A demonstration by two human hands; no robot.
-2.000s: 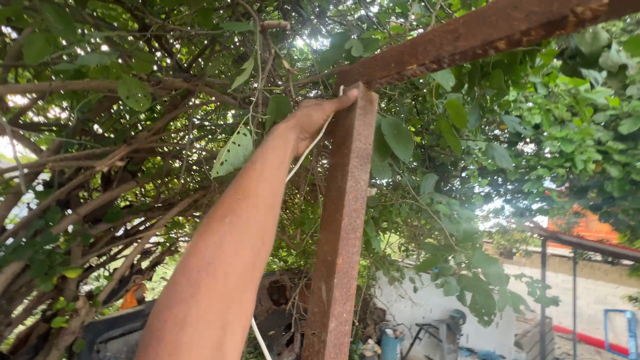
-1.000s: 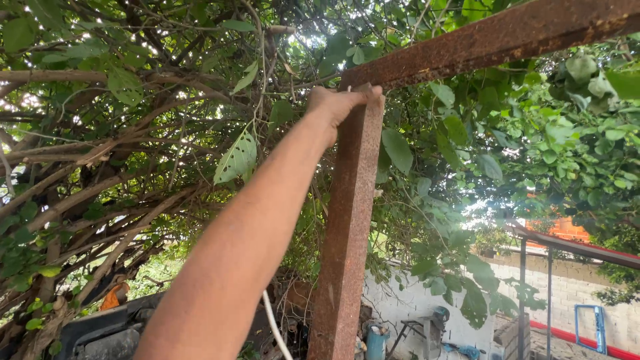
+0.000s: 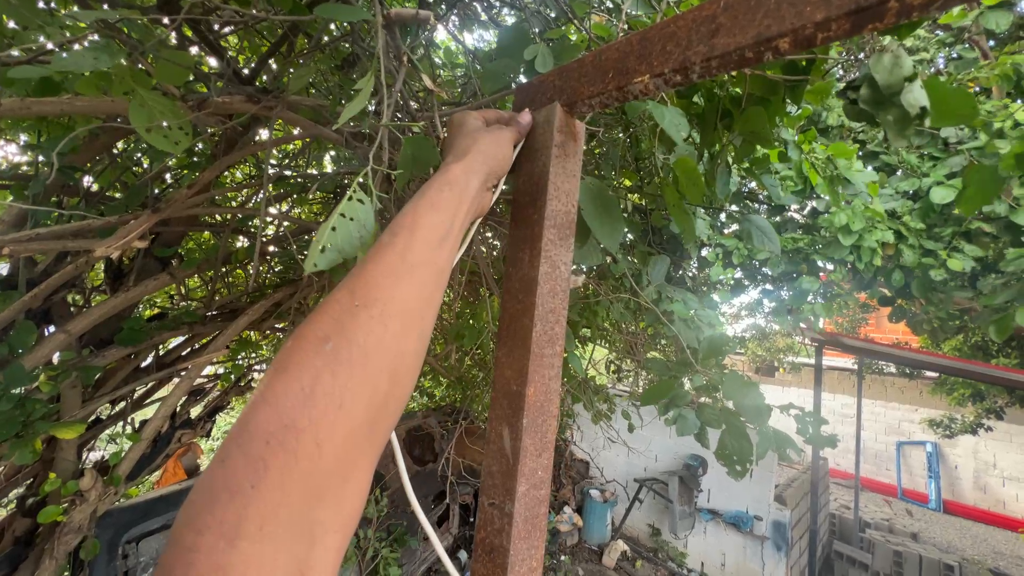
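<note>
My left hand (image 3: 486, 140) is raised to the top of a rusty square steel post (image 3: 532, 344), at its left side just under a rusty steel beam (image 3: 720, 44). Its fingers are closed on a thin white cord (image 3: 418, 504), which runs down behind my forearm and shows again below it. The thumb side lies close against the post's edge; whether it touches the metal is hard to tell. The beam slants up to the right from the top of the post. My right hand is out of view.
Dense branches and leaves surround the post, and a leaf with holes (image 3: 344, 228) hangs beside my arm. Behind stand a white block wall (image 3: 640, 456), a blue container (image 3: 598, 516), stacked grey blocks (image 3: 888, 552) and a blue frame (image 3: 920, 474). A dark object (image 3: 140, 528) lies low at left.
One second ago my left hand reached over the top of the post; now it is at the post's left side, with the cord showing beneath it.
</note>
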